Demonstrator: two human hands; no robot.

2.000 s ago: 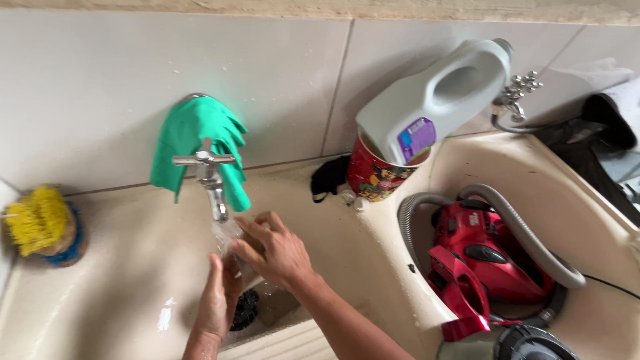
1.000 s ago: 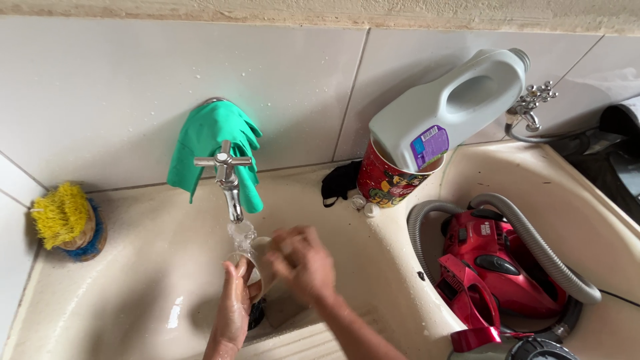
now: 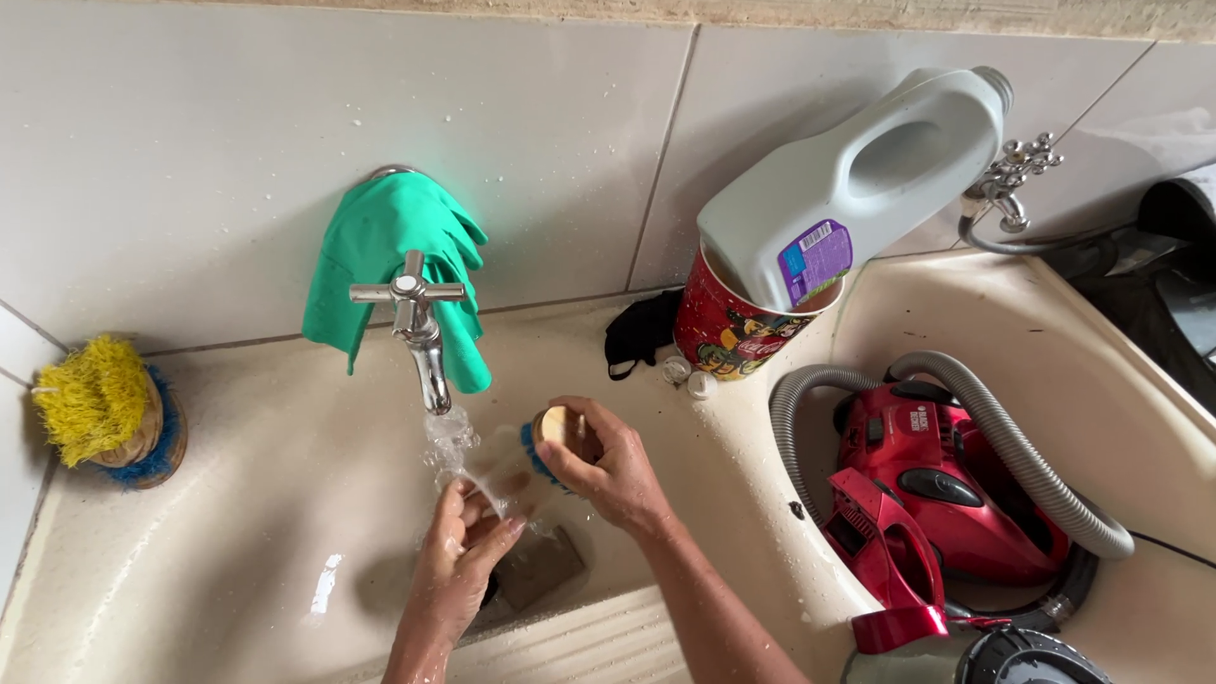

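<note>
Water runs from the chrome tap (image 3: 427,356) into the laundry sink (image 3: 237,532). Just below the stream my left hand (image 3: 465,546) holds a clear, thin item (image 3: 486,494), wet and hard to make out. To its right, my right hand (image 3: 608,465) grips a small scrub brush (image 3: 562,427) with a wooden back and blue bristles that face left, toward the clear item. Green rubber gloves (image 3: 394,223) drape over the tap's pipe. Under my left hand, a dark block (image 3: 541,570) lies at the bottom of the basin, partly hidden.
Yellow and blue scrub brushes (image 3: 100,404) stand on the left rim. A red bucket (image 3: 717,328) holds a tilted grey plastic jug (image 3: 855,190), beside a black cloth (image 3: 641,332). A red vacuum cleaner (image 3: 921,475) with a grey hose fills the right basin; a second tap (image 3: 1007,190) is behind.
The right hand has moved a little away from the left, and the brush in it now shows plainly. The left hand stays under the running water.
</note>
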